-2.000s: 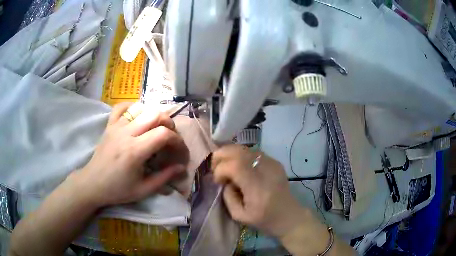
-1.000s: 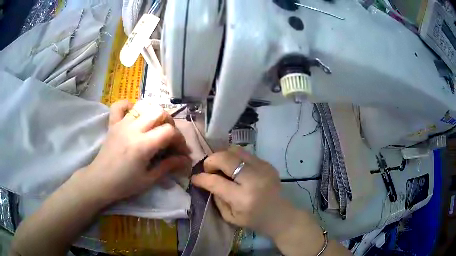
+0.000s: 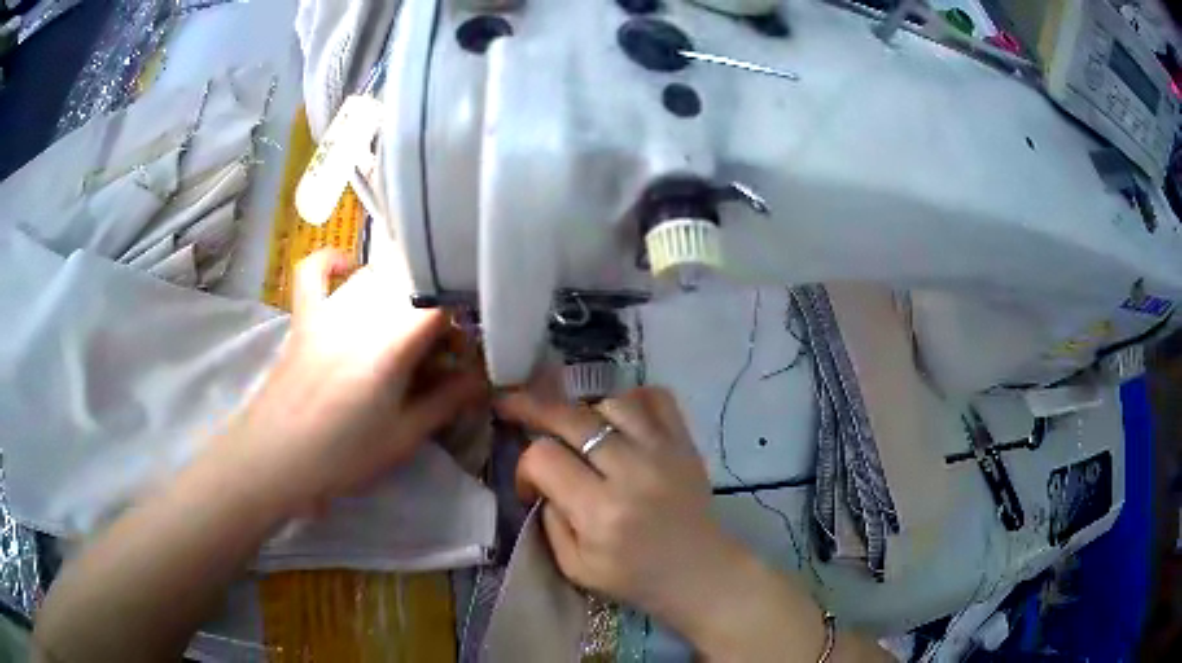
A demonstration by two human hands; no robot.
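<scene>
The white sewing machine head [image 3: 447,156] stands over the work and hides the needle and presser foot. My left hand [image 3: 357,389] lies on the pale grey panel [image 3: 143,376], its fingers bent close beside the foot area and brightly lit; the fingertips are partly hidden. My right hand [image 3: 616,505], with a ring, pinches the beige strip [image 3: 532,602] with its dark grey edge, just in front of the machine head. The strip runs down toward the lap. The panel's cut end lies under my left wrist and beside the strip.
Stacked strips with dark edges [image 3: 849,440] lie right of the needle area. A small dark tool [image 3: 994,466] lies farther right. Sewn pieces [image 3: 195,194] are layered at upper left. A white tag [image 3: 335,162] hangs left of the head. A control panel [image 3: 1117,80] is at upper right.
The view has shifted, so the machine head sits lower and more to the left. My left hand's fingers have moved in toward the foot. My right fingertips have moved up close to the head.
</scene>
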